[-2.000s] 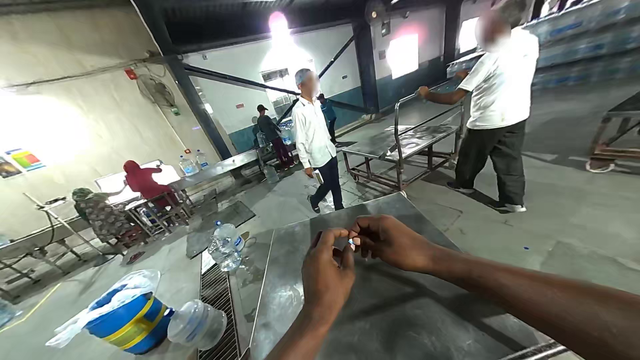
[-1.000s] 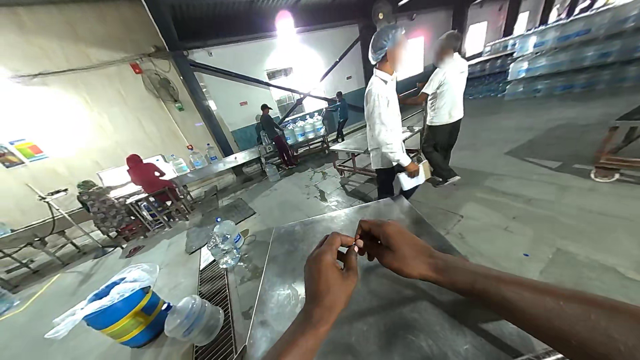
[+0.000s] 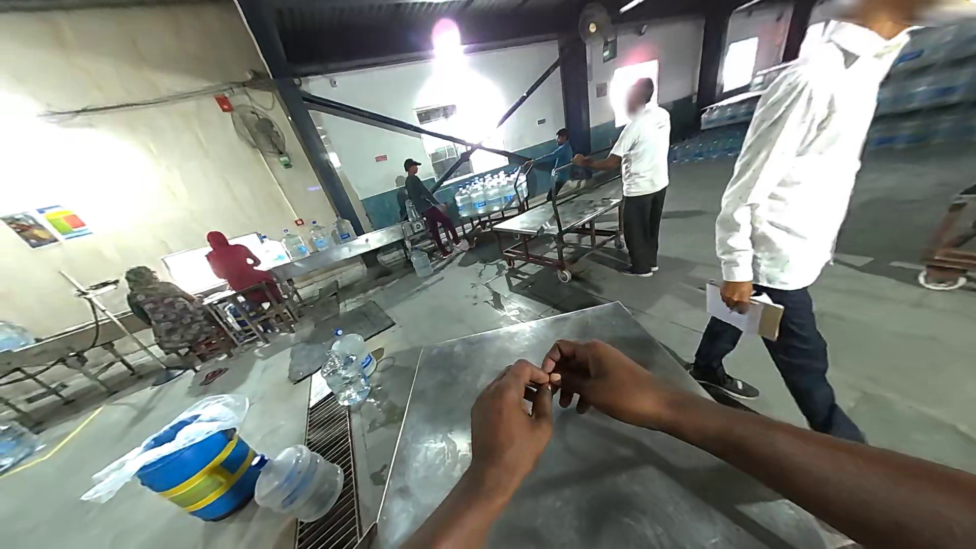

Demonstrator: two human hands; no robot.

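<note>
My left hand [image 3: 512, 415] and my right hand [image 3: 606, 381] meet fingertip to fingertip above a stainless steel table [image 3: 450, 457]. A tiny pale thing shows between the pinched fingertips; it is too small to name, and which hand bears it cannot be told. Both wrists hang over the metal top. Left of the table, a large clear plastic water bottle [image 3: 301, 482] lies beside a blue bucket with a yellow band [image 3: 202, 473] and a clear plastic bag over its rim. More clear bottles [image 3: 347, 377] stand near a floor drain grate.
On the right, close by, a person in a white shirt [image 3: 801, 160] walks with papers [image 3: 743, 311]. Beyond, another person [image 3: 644, 152] holds a wheeled metal cart [image 3: 564, 217]. Seated people [image 3: 236, 263] are by a bench with bottles at the left. A drain grate [image 3: 332, 465] runs beside the table.
The person with the papers has walked from beyond the table to its right side. The other person in white is now at the cart's handle. My hands stay together over the table.
</note>
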